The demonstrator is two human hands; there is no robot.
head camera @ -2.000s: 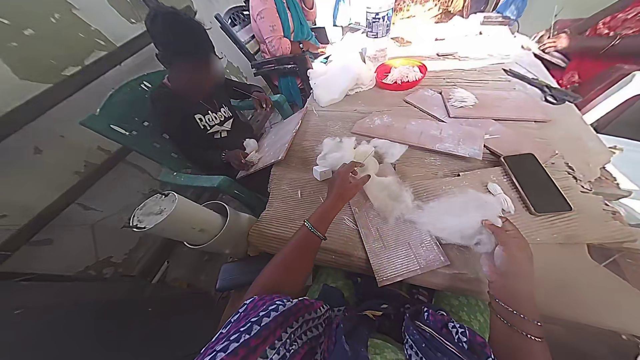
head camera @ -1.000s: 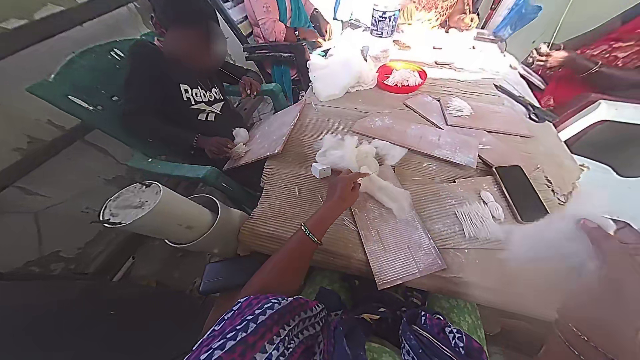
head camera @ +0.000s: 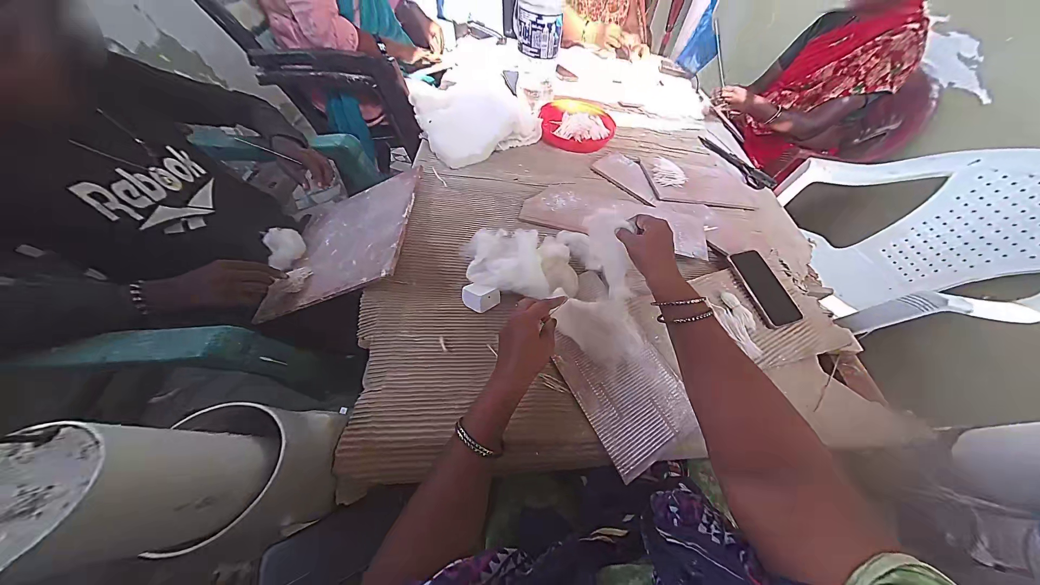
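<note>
Loose white cotton wool [head camera: 597, 325] spreads between my hands above a ribbed board [head camera: 630, 406]. My left hand [head camera: 526, 337] pinches its near left edge, beside a small white block [head camera: 480, 297]. Farther out, my right hand [head camera: 650, 248] has its fingertips closed on a raised tuft of the same cotton. A heap of cotton [head camera: 512, 264] lies on the corrugated cardboard just beyond my left hand. Right of my right forearm, a bundle of thin white cotton wicks [head camera: 738, 321] rests beside a smartphone [head camera: 765, 288].
Flat boards [head camera: 561, 207], scissors [head camera: 735, 162], a red bowl of wicks [head camera: 578, 126] and a bag of cotton [head camera: 471, 122] lie farther back. A person at left works on a tilted board [head camera: 357, 231]. White buckets [head camera: 187, 463] stand at lower left, a white chair [head camera: 934, 219] at right.
My right hand has moved from the table's right side, where it held pulled-out cotton, back toward the heap. My left hand stays near the white block. The view has shifted.
</note>
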